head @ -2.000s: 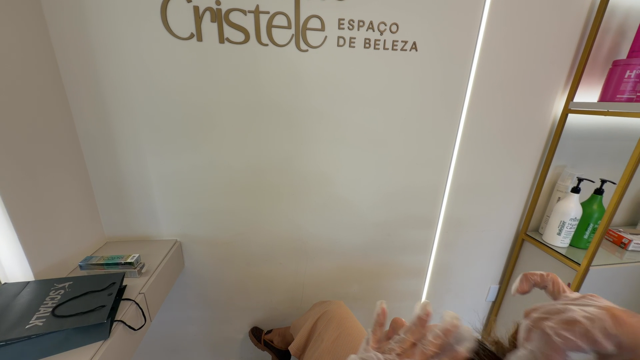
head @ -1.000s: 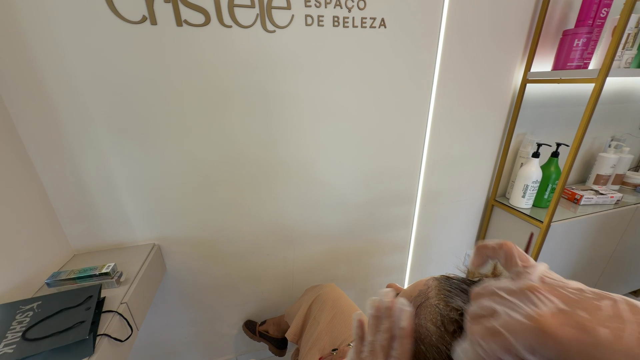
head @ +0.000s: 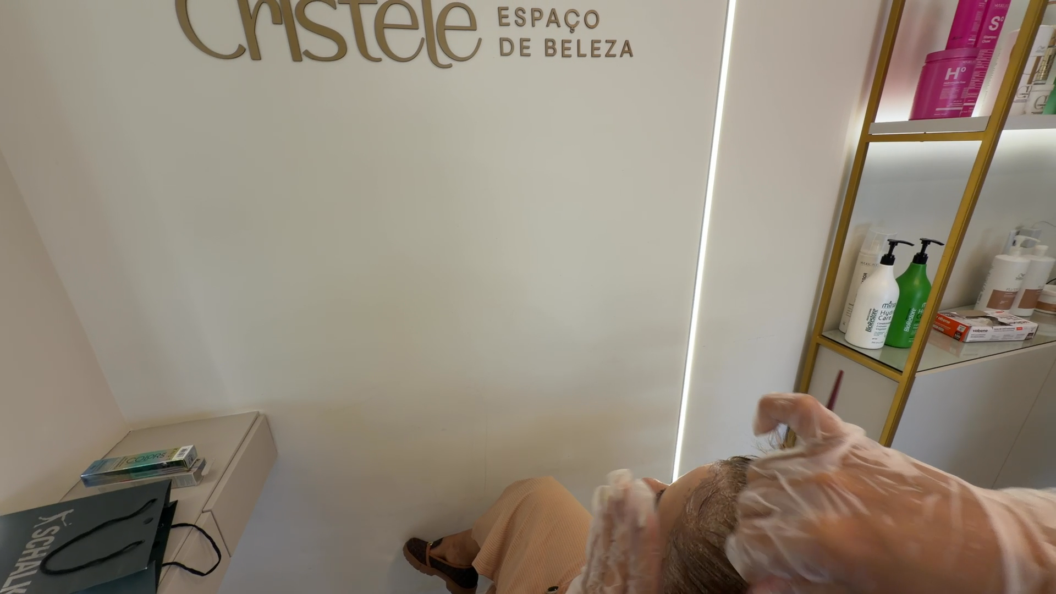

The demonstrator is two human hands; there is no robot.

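Note:
At the lower right, my right hand (head: 841, 503) in a clear plastic glove is at the side of a seated person's head (head: 709, 520). A thin dark red handle (head: 836, 390) rises behind its fingers; the rest of that tool is hidden. Fine strands of hair show near the curled forefinger. My left hand (head: 624, 532), also gloved, is upright at the other side of the head, by the forehead, its fingers close together. The dark hair looks wet and is combed flat. Whether the left hand holds anything is not visible.
On the right stands a gold-framed shelf (head: 891, 363) with a white pump bottle (head: 873, 309), a green pump bottle (head: 909, 304) and pink jars (head: 945, 87). At lower left, a cabinet (head: 239, 462) holds small boxes (head: 144, 466) and a dark paper bag (head: 82, 540). The person's skirt (head: 536, 528) and shoe show below.
Two seconds ago both hands were raised with spread or curled fingers at the bottom edge; now they are at the person's head, which has come into fuller view. The view has shifted right.

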